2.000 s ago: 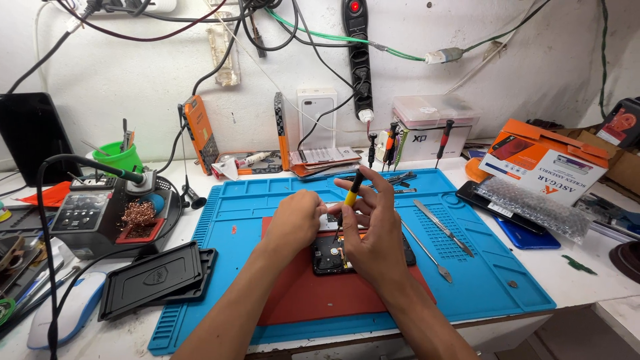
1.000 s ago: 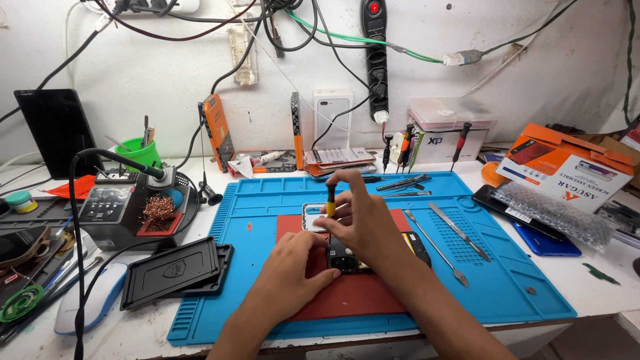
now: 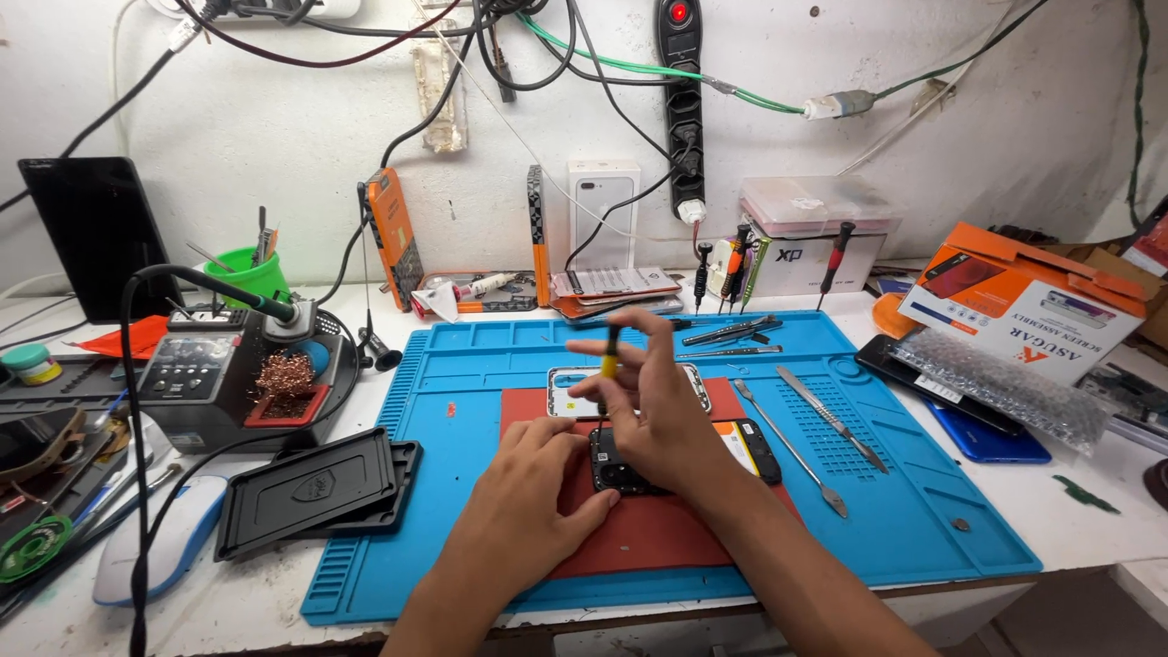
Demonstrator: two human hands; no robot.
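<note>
An opened smartphone [image 3: 762, 452] lies flat on a red pad [image 3: 639, 547] over a blue silicone repair mat [image 3: 912, 547]. My right hand [image 3: 652, 411] holds a small yellow-and-black screwdriver [image 3: 610, 360] upright above the phone's left part; its tip is hard to make out. Resting at the phone's left end, my left hand [image 3: 525, 493] has its thumb at the lower edge and its fingers near the upper corner. Behind the phone lies a white phone back cover or frame [image 3: 558, 394], partly hidden by my right hand.
Right of the phone lie a metal spudger [image 3: 789, 447] and a metal blade tool [image 3: 835, 422]. Tweezers [image 3: 735, 330] lie at the mat's back. Black trays [image 3: 310, 488] and a soldering station [image 3: 205, 374] stand left. A screen assembly box [image 3: 1022, 301] and bubble wrap [image 3: 1004, 383] are at right.
My left hand has moved down from beside the screwdriver to the phone's left end. The phone sat left of the white cover's right end earlier and shows more of its battery now. The screwdriver remains in my right hand.
</note>
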